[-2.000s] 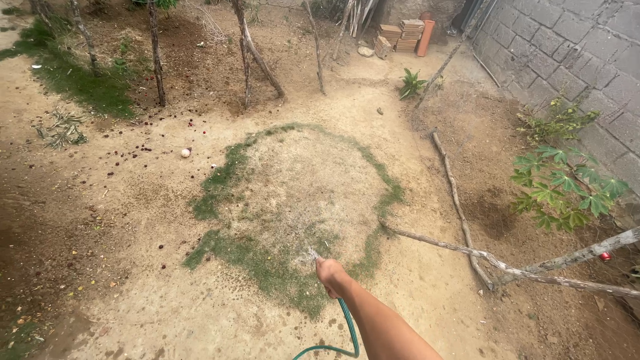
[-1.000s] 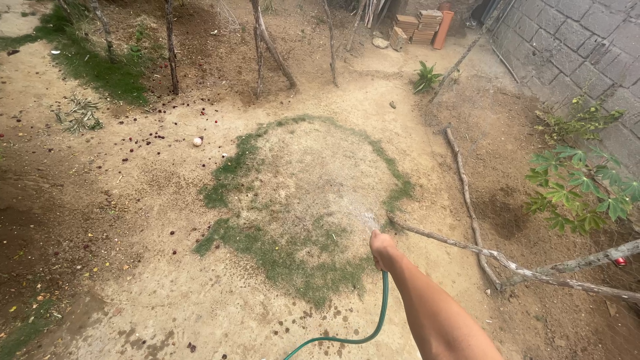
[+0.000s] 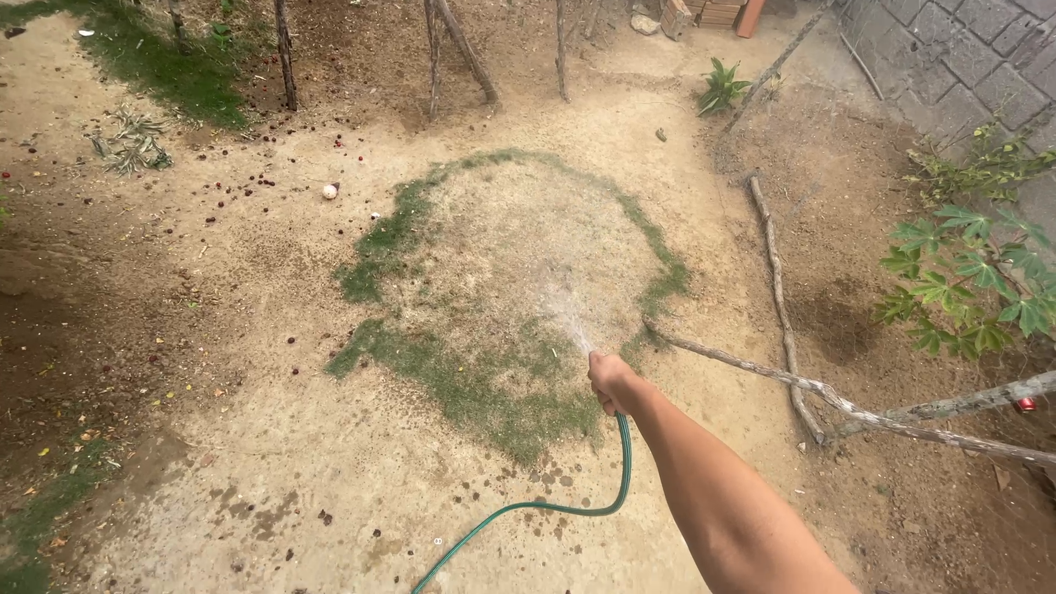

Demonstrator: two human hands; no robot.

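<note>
My right hand is closed around the end of a green garden hose, with the arm reaching in from the lower right. Water sprays from the hose end, away from me and slightly left, over a round patch of grass. The patch is greener around its rim and pale and dry inside. Below the hand the hose curves down and leaves the view at the bottom. My left hand does not show.
Dry branches lie and lean at the right, beside a leafy plant. A block wall stands at the upper right, stacked bricks at the top. Wooden stakes rise at the back. A small whitish ball lies on the dirt.
The hose end stays in my right hand. Its spray pointed more to the left two seconds ago, and the hose below the hand has shifted its curve.
</note>
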